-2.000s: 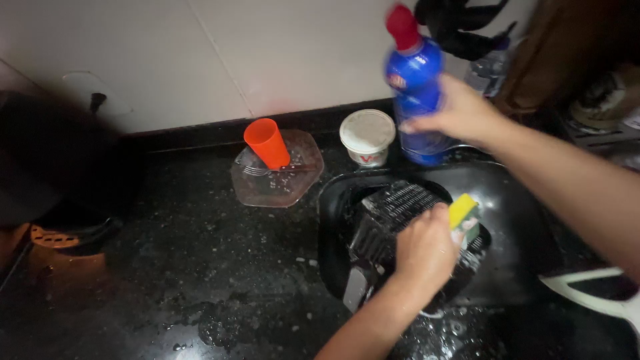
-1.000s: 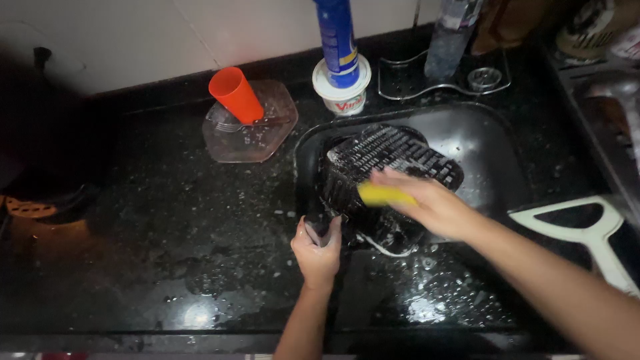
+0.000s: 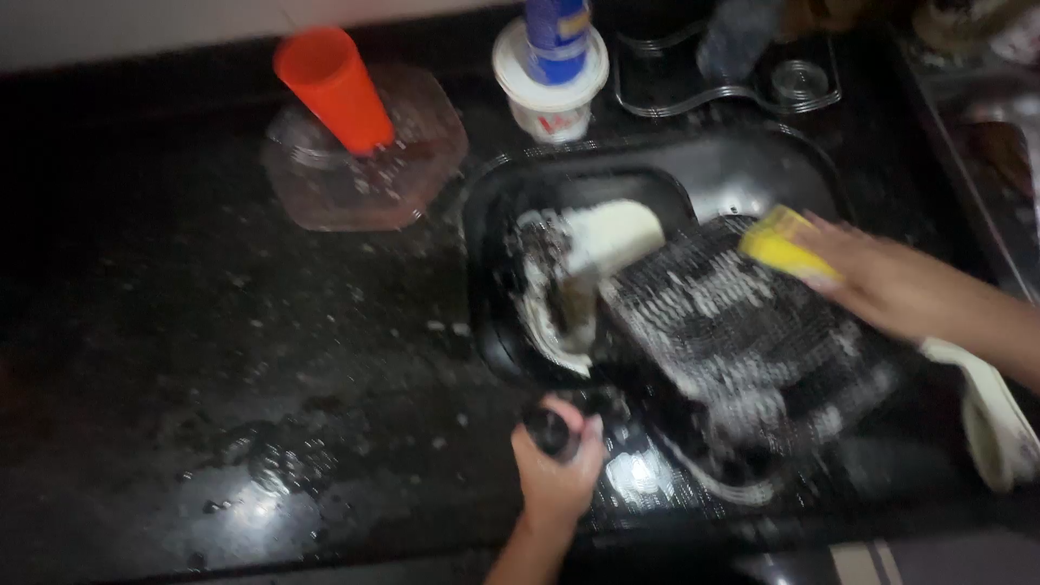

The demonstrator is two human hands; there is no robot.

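My left hand point(image 3: 559, 455) grips a dark handle at the front edge of the black sink point(image 3: 479, 325). A black ridged grill plate point(image 3: 731, 325), streaked with white suds, lies tilted over the sink's right part and front rim; whether the handle belongs to it is blurred. My right hand point(image 3: 869, 272) holds a yellow sponge point(image 3: 784, 244) at the plate's upper right edge. In the sink's left bowl are a white item point(image 3: 621, 231) and other soapy pieces that I cannot make out.
An orange cup point(image 3: 337, 89) stands on a clear plastic lid point(image 3: 366, 195) at the back left. Behind the sink, a blue bottle point(image 3: 559, 41) rests on a white tub point(image 3: 552, 118), beside a wire rack point(image 3: 691, 101). A whitish handled object point(image 3: 995, 422) lies at the right.
The ridged plate has moved right, showing the white item in the left bowl. My right hand has moved the sponge to the plate's upper right edge. The bottle, held earliest, stands on the tub.
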